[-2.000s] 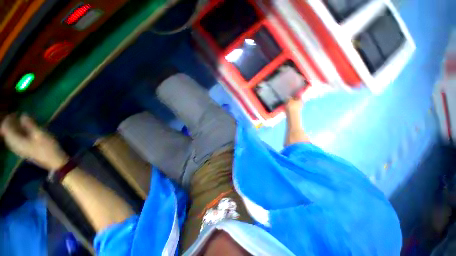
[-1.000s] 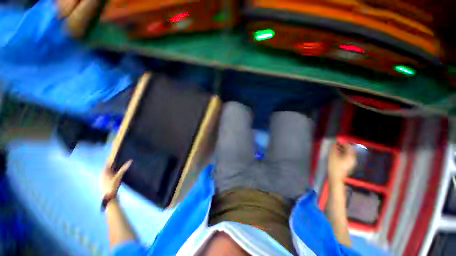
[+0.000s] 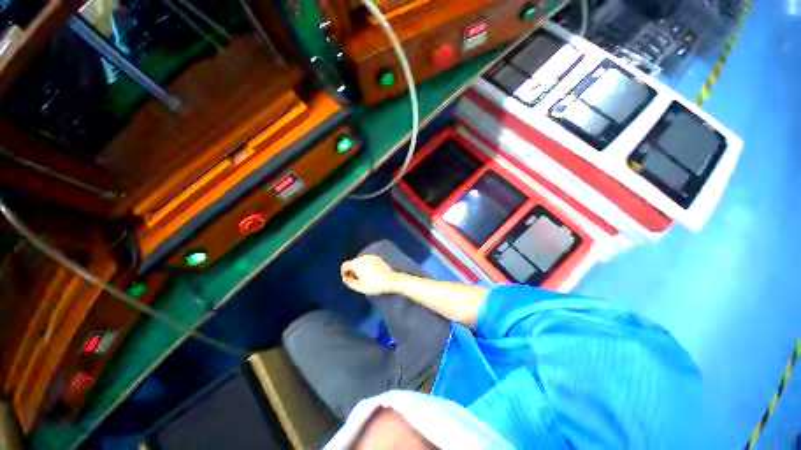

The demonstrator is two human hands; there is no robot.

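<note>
My right hand (image 3: 369, 274) is curled closed above my right knee, with nothing visible in it. My left hand is out of the picture. The red-lined foam tray (image 3: 518, 215) lies low to my right, beyond the hand. It has an empty-looking dark recess, a glossy black tablet assembly (image 3: 485, 208) and one with silver-grey inner parts (image 3: 536, 249). The white foam tray (image 3: 619, 154) beyond holds several tablet assemblies (image 3: 679, 151) with grey inner parts. My hand touches neither tray.
Orange-brown presses (image 3: 237, 158) with lit buttons stand on the green bench (image 3: 290, 242) at left and top. A pale hose (image 3: 414, 114) loops over its edge. The carton (image 3: 277, 400) with black foam is at bottom left. Clear trays (image 3: 645, 39) lie at top right.
The view has turned towards the presses and right-hand trays. My right hand has left the side of the red tray and is over my knee. My left hand has gone out of view from the carton's edge.
</note>
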